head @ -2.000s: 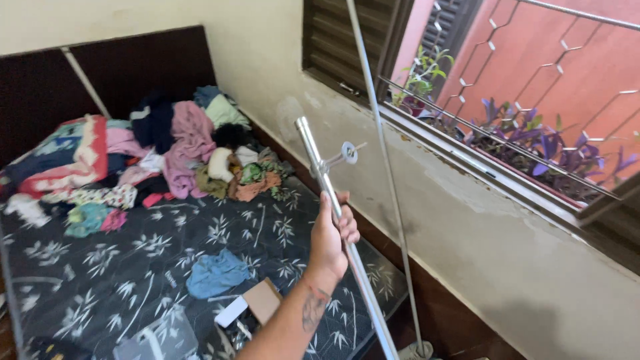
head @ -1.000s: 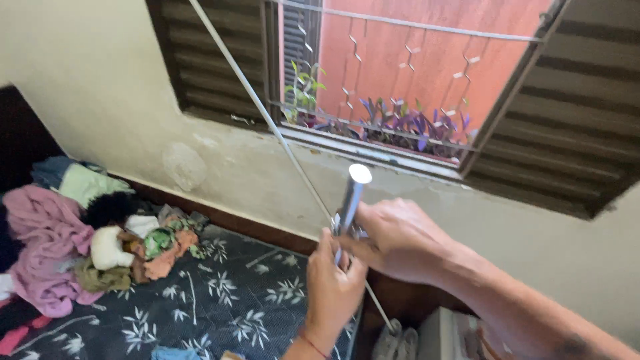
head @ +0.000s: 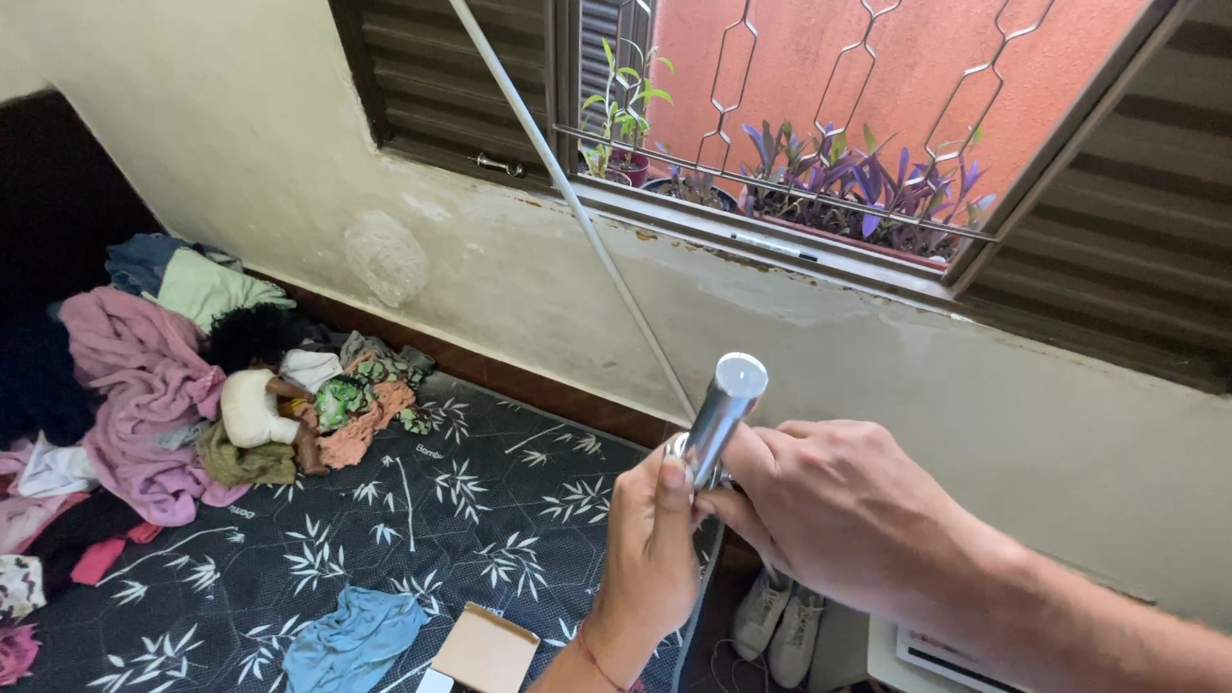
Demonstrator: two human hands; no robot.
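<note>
A chrome metal tube (head: 724, 409) with a closed, rounded end points up toward the camera at lower centre. My left hand (head: 654, 539) grips it from the left, thumb raised along a small metal fitting at its side. On the right, my right hand (head: 847, 510) has its fingers closed around the same tube and fitting, close against the left. The fingers hide most of the fitting and the lower tube. Behind the hands, a thin white pole (head: 597, 236) slants from the top edge down past the window.
A mattress (head: 337, 539) bears piled clothes (head: 144, 385), a doll (head: 258, 409), a blue cloth (head: 356, 640) and an open cardboard box (head: 486, 650). Shoes (head: 778, 626) stand on the floor beside white furniture (head: 890, 654). A barred window with shutters (head: 1116, 221) and potted plants (head: 866, 188) is ahead.
Two seconds ago one hand held the tube, with a round fitting showing on it; my right hand has since come onto it. The view has swung right toward the window.
</note>
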